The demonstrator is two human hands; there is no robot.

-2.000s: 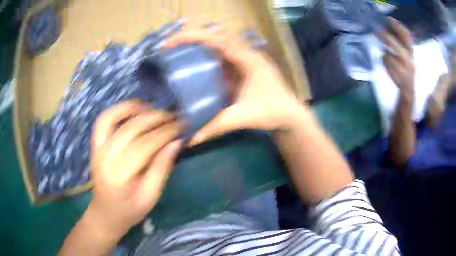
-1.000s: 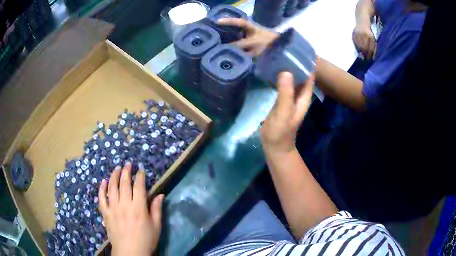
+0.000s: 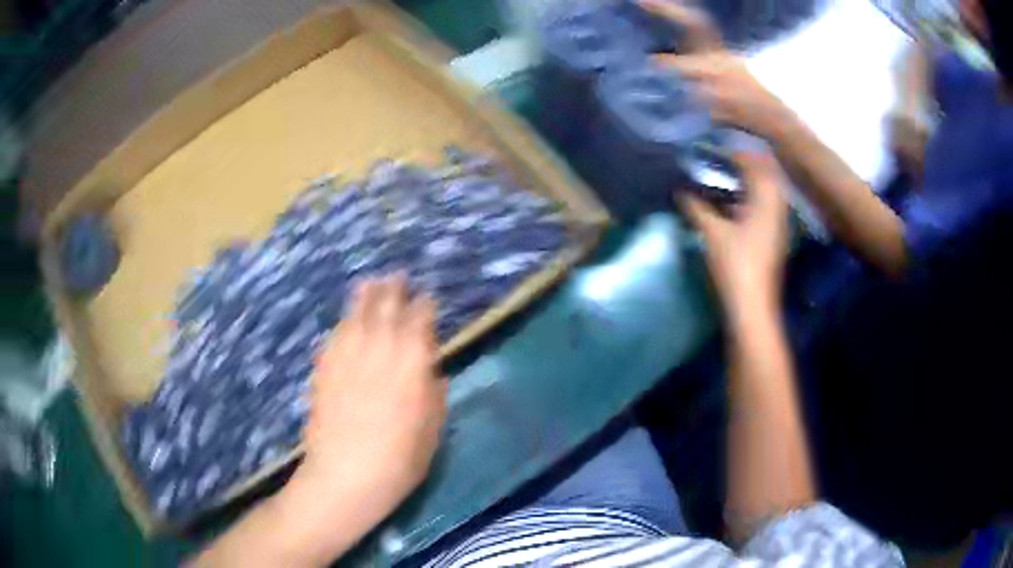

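Observation:
The frame is blurred. My left hand (image 3: 378, 383) lies palm down over the near wall of the box, its fingertips on the pile of small dark parts with pale ends (image 3: 267, 322). Whether it pinches one is hidden. My right hand (image 3: 750, 227) is at the right, its thumb and fingers around a dark, shiny housing (image 3: 713, 175), mostly hidden, close beside the stacked grey housings (image 3: 655, 98).
The shallow cardboard box (image 3: 247, 120) has one round dark part (image 3: 89, 255) in its left corner. A neighbour's hand (image 3: 711, 72) reaches over the stacks from the right. A white sheet (image 3: 839, 83) lies beyond. The green bench (image 3: 533, 383) runs along the box's near side.
Since one second ago, the view has shifted, with box and stacks higher and further right. My left hand remains at the pile. My right hand has gone from holding the housing raised to beside the stacks.

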